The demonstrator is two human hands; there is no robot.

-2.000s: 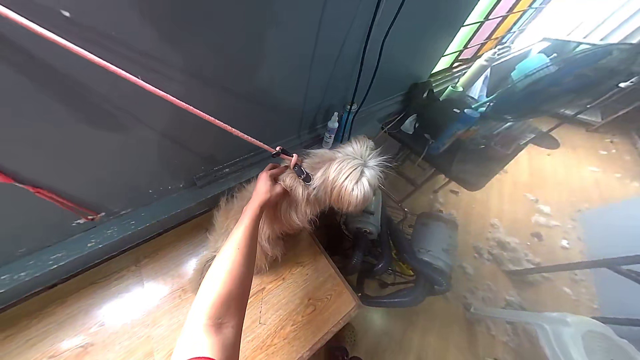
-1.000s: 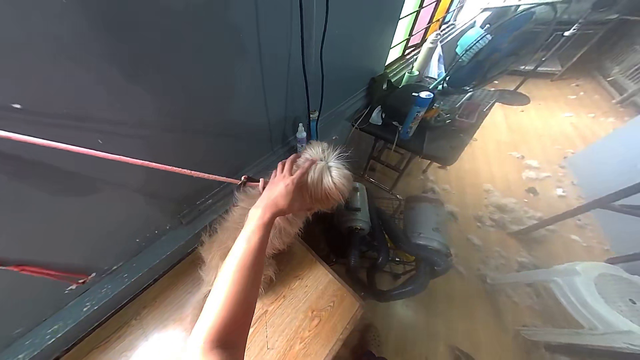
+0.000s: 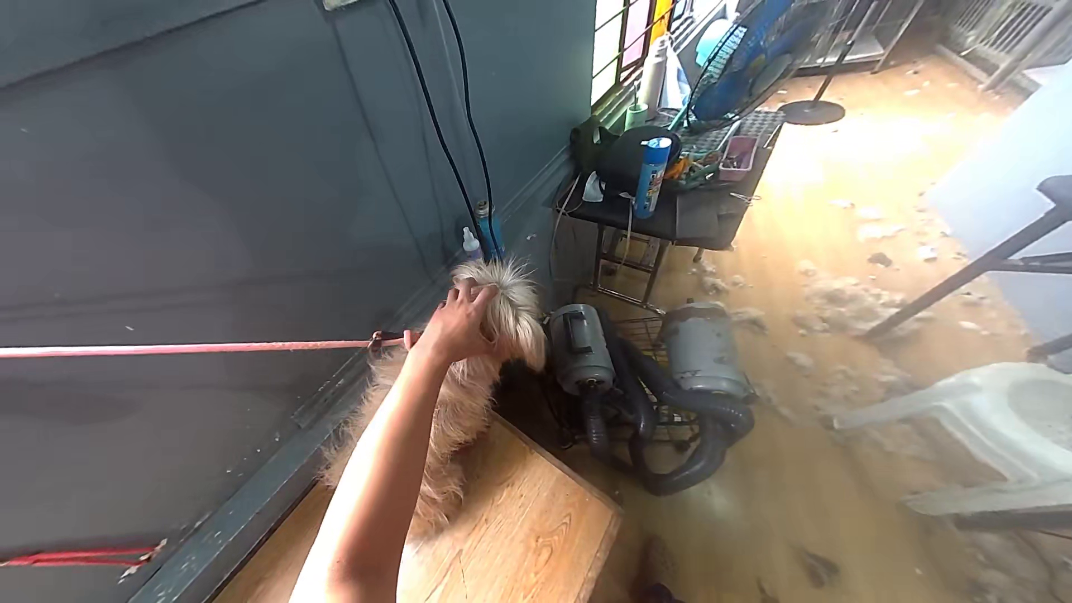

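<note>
A long-haired, light tan dog is on a wooden tabletop beside the dark wall, its pale head turned to the right. My left hand grips the back and side of the dog's head, fingers curled into the hair; the far fingertips are partly hidden by fur. A pink leash runs taut from the left edge to a dark clasp at the dog's neck, close to my wrist. My forearm covers part of the dog's body. My right hand is out of view.
Two grey dryer units with black hoses stand on the floor right of the tabletop. Beyond are a black folding table holding a blue spray can, and a blue fan. Hair clumps litter the floor near a white plastic chair.
My left hand has moved from the collar area at the dog's neck onto its head. The view has swung toward the right.
</note>
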